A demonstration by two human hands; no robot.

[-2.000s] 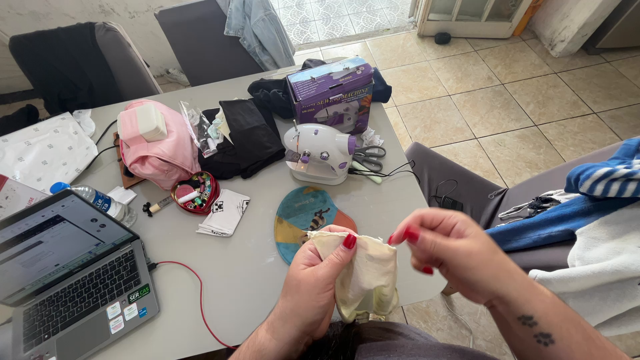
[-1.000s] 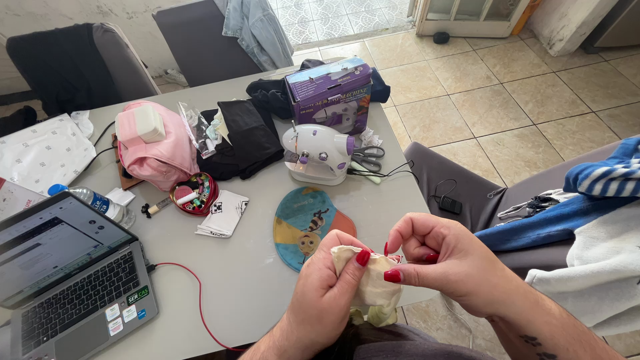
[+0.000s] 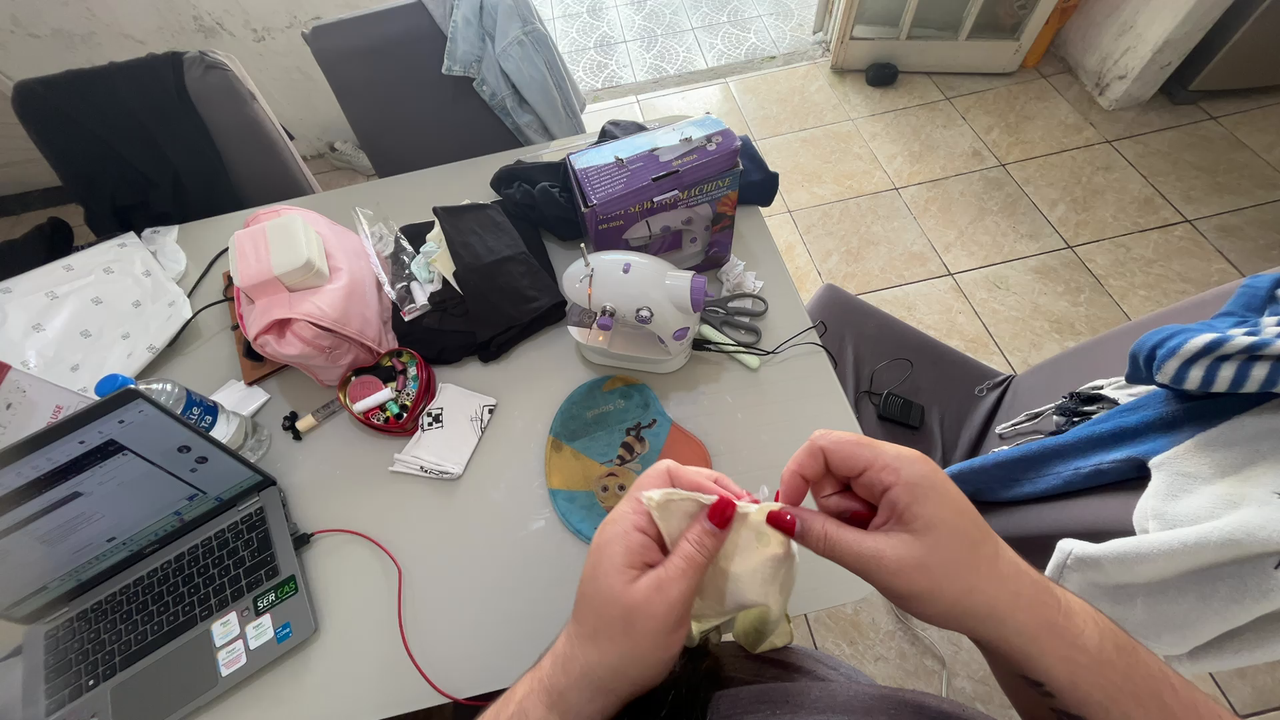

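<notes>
My left hand (image 3: 655,565) pinches the top edge of a small cream fabric piece (image 3: 745,570) between thumb and fingers. Close by on the right, my right hand (image 3: 880,520) has its thumb and index finger at the same edge; whether they hold a needle or thread is too small to tell. A greenish rounded part hangs at the bottom of the fabric. Behind my hands lies a colorful round mouse pad (image 3: 590,440). Farther back stands a white and purple mini sewing machine (image 3: 635,305), with grey-handled scissors (image 3: 735,318) beside it.
An open laptop (image 3: 150,560) with a red cable (image 3: 400,590) stands at the left. Nearby are a plastic bottle (image 3: 205,415), a sewing kit (image 3: 390,390), folded white cloth (image 3: 445,430), a pink bag (image 3: 315,310), black cloth (image 3: 485,280) and the machine's box (image 3: 655,195). Clothes (image 3: 1180,480) lie on chairs at right.
My right hand was raised apart from the cloth's edge two seconds ago; it has come in close to my left hand. The cloth has shifted and turned in my left hand.
</notes>
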